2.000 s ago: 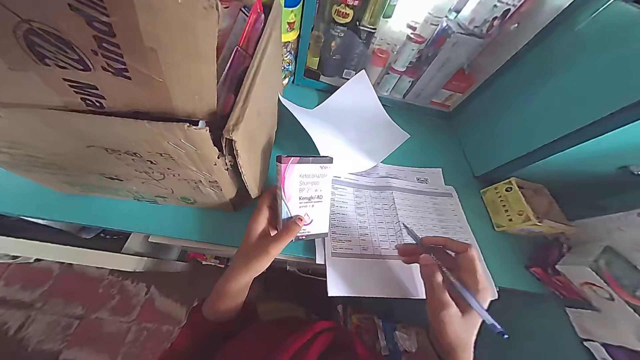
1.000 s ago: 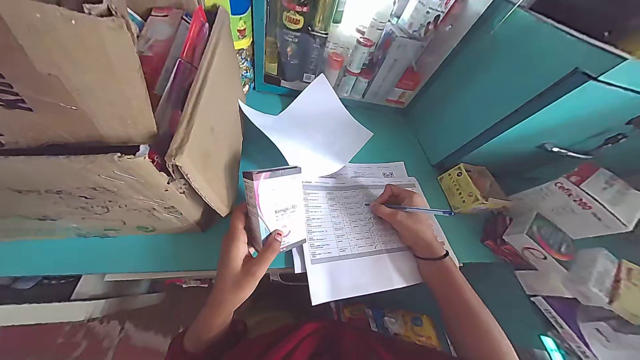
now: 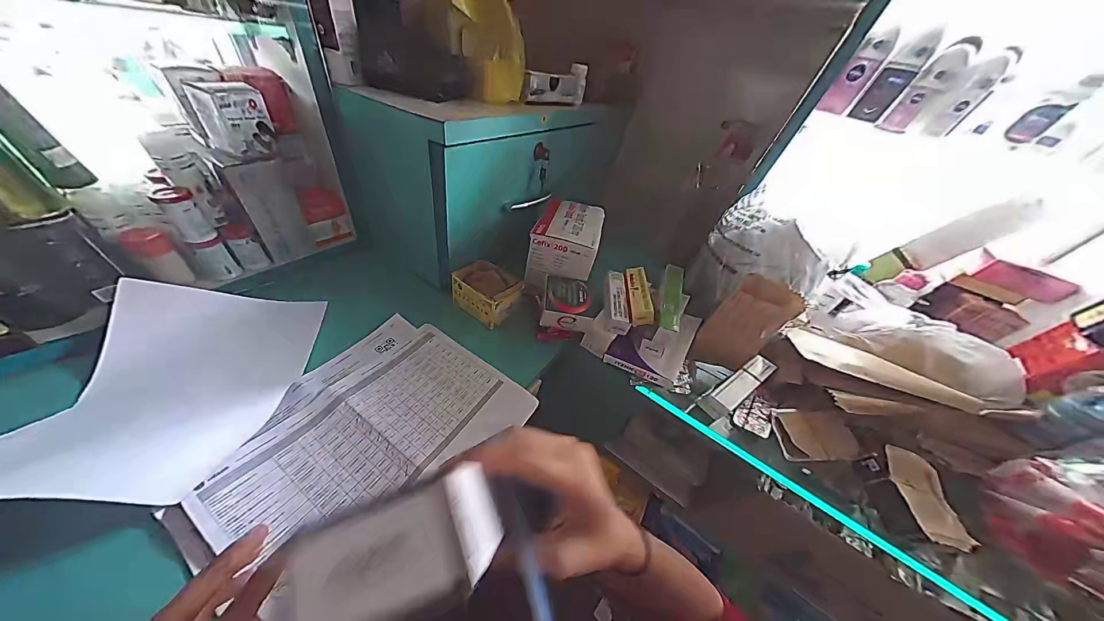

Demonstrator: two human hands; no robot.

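Observation:
A small carton point(image 3: 379, 552), blurred and tilted, is between my two hands at the bottom of the view, above the lower edge of the printed forms. My left hand point(image 3: 226, 580) is at its left side, partly cut off by the frame's edge. My right hand point(image 3: 561, 500) has its fingers at the carton's right end, with a blurred blue pen point(image 3: 533, 569) also in that hand. The printed form with a table point(image 3: 371, 423) lies on the teal counter, on top of other papers. A blank white sheet point(image 3: 172, 388) with raised, curved edges lies left of it.
A small yellow box point(image 3: 487, 293), a white and red medicine carton point(image 3: 565, 241) and smaller packs point(image 3: 630, 297) stand beyond the forms. A teal cabinet point(image 3: 517, 172) stands behind. Paper bags point(image 3: 750, 319) and plastic bags lie right, past a bright cyan counter edge point(image 3: 811, 500).
The view has swung far to the right. My right hand has left the form, where it held the pen, and is now at the carton. The carton has turned and tilted.

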